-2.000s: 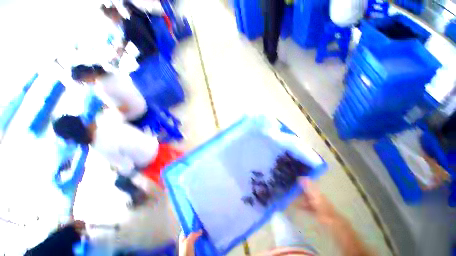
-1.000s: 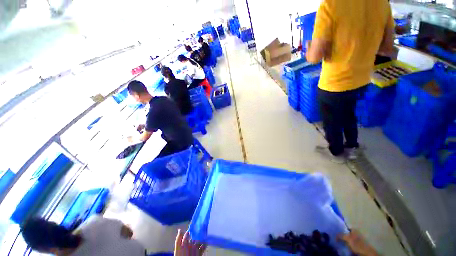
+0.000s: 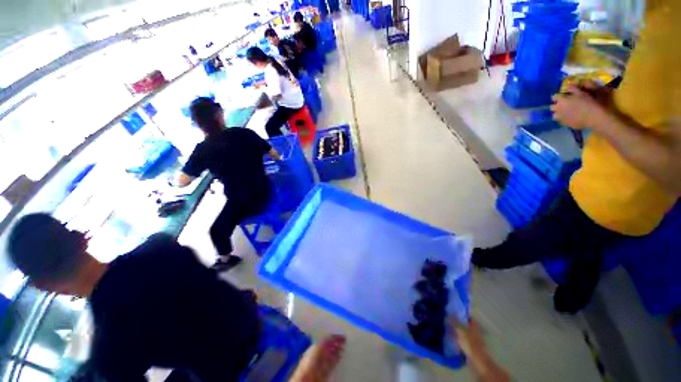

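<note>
A shallow blue tray (image 3: 358, 319) with a whitish liner (image 3: 351, 257) is tilted in front of me above the aisle. A cluster of small dark pieces (image 3: 431, 306) lies along its right side. My right hand (image 3: 472, 345) is shut on the tray at its near right corner. My left hand (image 3: 321, 359) is at the bottom edge of the picture, below the tray's near edge and apart from it. It is blurred and partly cut off, and nothing shows in it.
People in dark shirts sit along the long bench at left, one (image 3: 172, 306) close by. A person in yellow (image 3: 623, 179) stands close at right. Blue crates (image 3: 534, 175) are stacked there. A blue crate of parts (image 3: 334, 166) and a cardboard box (image 3: 453, 67) stand beside the aisle.
The tray has moved up and left in the picture and turned. My left hand has come off its edge. The yellow-clothed person is nearer, at the right edge.
</note>
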